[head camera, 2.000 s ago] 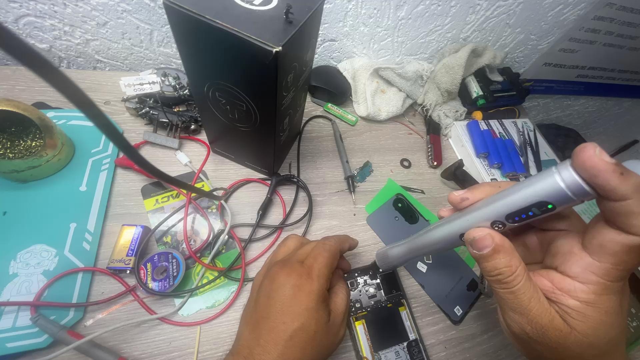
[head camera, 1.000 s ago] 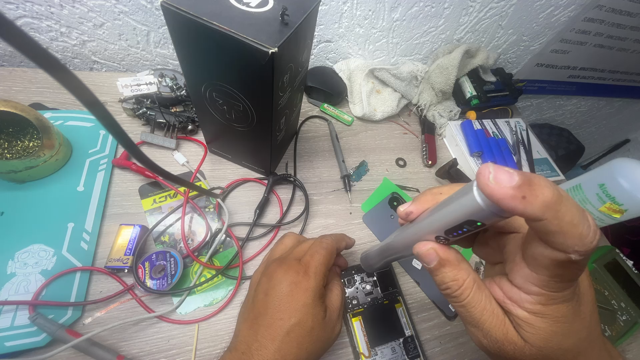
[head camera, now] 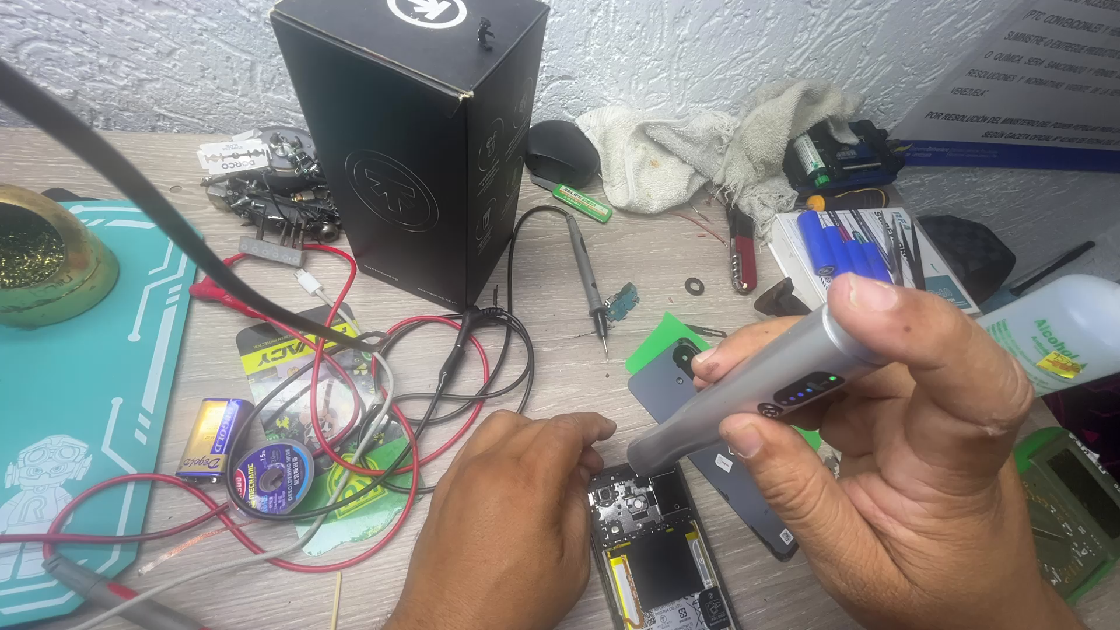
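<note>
My right hand (head camera: pixel 910 437) grips a silver cordless electric screwdriver (head camera: pixel 761 385), its small lights lit. The tool slants down left, and its lower end is over the top of an opened smartphone (head camera: pixel 656 551) with its inner metal plate and battery area showing. The bit, if any, cannot be seen. My left hand (head camera: pixel 507 516) rests along the phone's left side, fingers bent near its upper left corner; whether it grips the phone is hidden. Behind the tool lies a dark phone back cover (head camera: pixel 744 490), partly over a green sheet (head camera: pixel 652 343).
A tall black box (head camera: pixel 394 157) stands behind. Tangled red and black cables (head camera: pixel 411 472), a desoldering wire spool (head camera: pixel 273 477) and a nine-volt battery (head camera: pixel 213 437) lie left. A pointed probe (head camera: pixel 588 280) lies mid-table. An alcohol bottle (head camera: pixel 1054 337) and a multimeter (head camera: pixel 1067 499) are right.
My right hand has shifted the screwdriver's upper end since two seconds ago, while its lower end stays over the phone's top. My left hand has hardly moved.
</note>
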